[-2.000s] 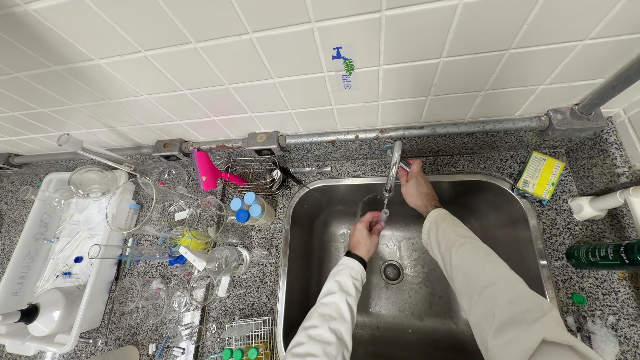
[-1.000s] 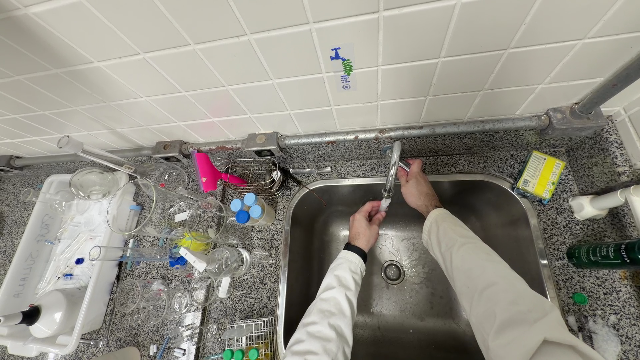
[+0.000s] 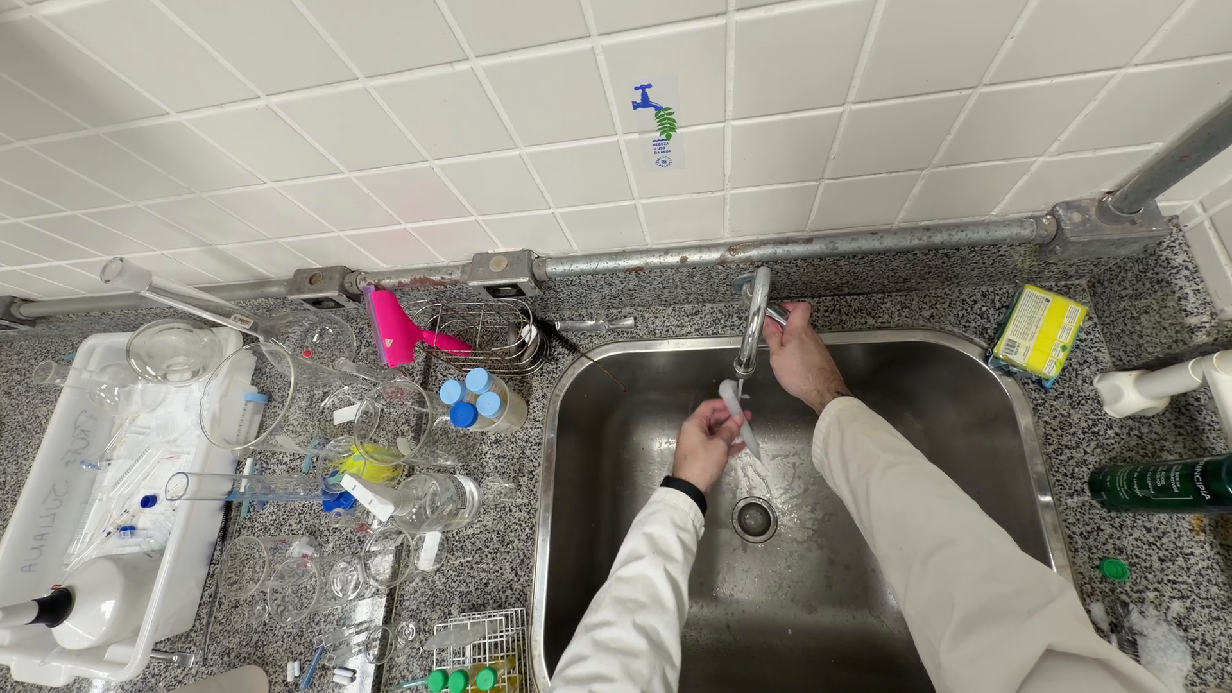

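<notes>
Under the spout of the chrome faucet, my left hand pinches a small translucent tube, tilted, its upper end near the falling water. Water runs off below it into the stainless steel sink, by the drain. My right hand is at the faucet's lever, behind and to the right of the spout, with its fingers around the lever. Both arms wear white coat sleeves; a black band is on my left wrist.
Crowded glassware, including a graduated cylinder, stands left of the sink, beside a white tray. Blue-capped tubes and a wire rack flank the sink's left rim. A yellow sponge pack and green bottle lie at right.
My left hand has moved the tube about beneath the spout, and the tube now tilts with its lower end toward the drain. Water now shows in the basin. My right hand has stayed at the lever.
</notes>
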